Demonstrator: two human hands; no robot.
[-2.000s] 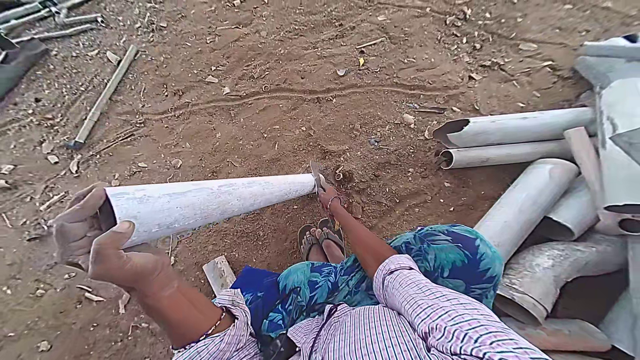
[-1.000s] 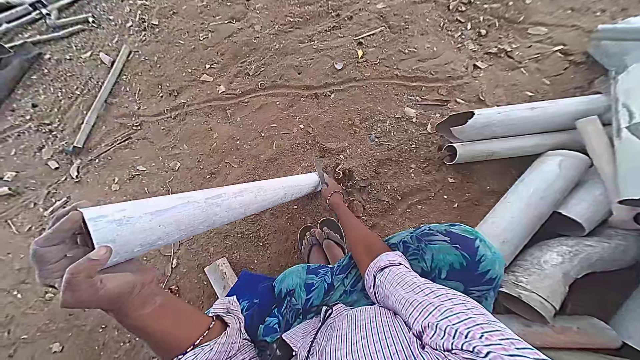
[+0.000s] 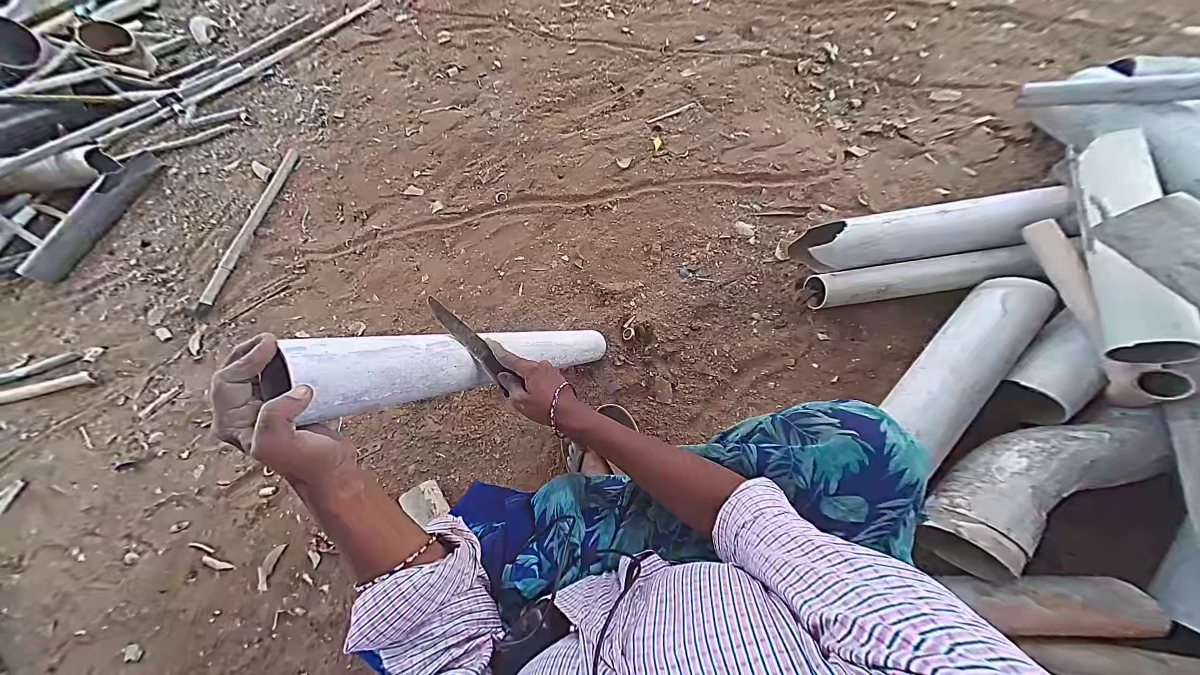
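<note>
A whitish pipe [image 3: 394, 370], wide at its left end and narrower at the right, lies across in front of me. My left hand [image 3: 277, 412] grips its open wide end, thumb on the near rim and fingers around the far side. In my right hand [image 3: 534, 382] is a knife [image 3: 466, 339] with a dark blade, its handle mostly hidden by my fingers. The blade lies across the upper side of the pipe around its middle, the tip pointing up and left past the pipe's far edge.
Several pale pipes [image 3: 947, 225] and a bent pipe [image 3: 1041, 478] are piled at the right. Sticks and pipe pieces [image 3: 84, 211] lie at the upper left. A single stick [image 3: 248, 230] rests on the sandy ground. A flat pale piece [image 3: 424, 503] lies near my lap.
My right hand with the knife has moved left, from the pipe's narrow end to around its middle. My left hand still holds the wide end.
</note>
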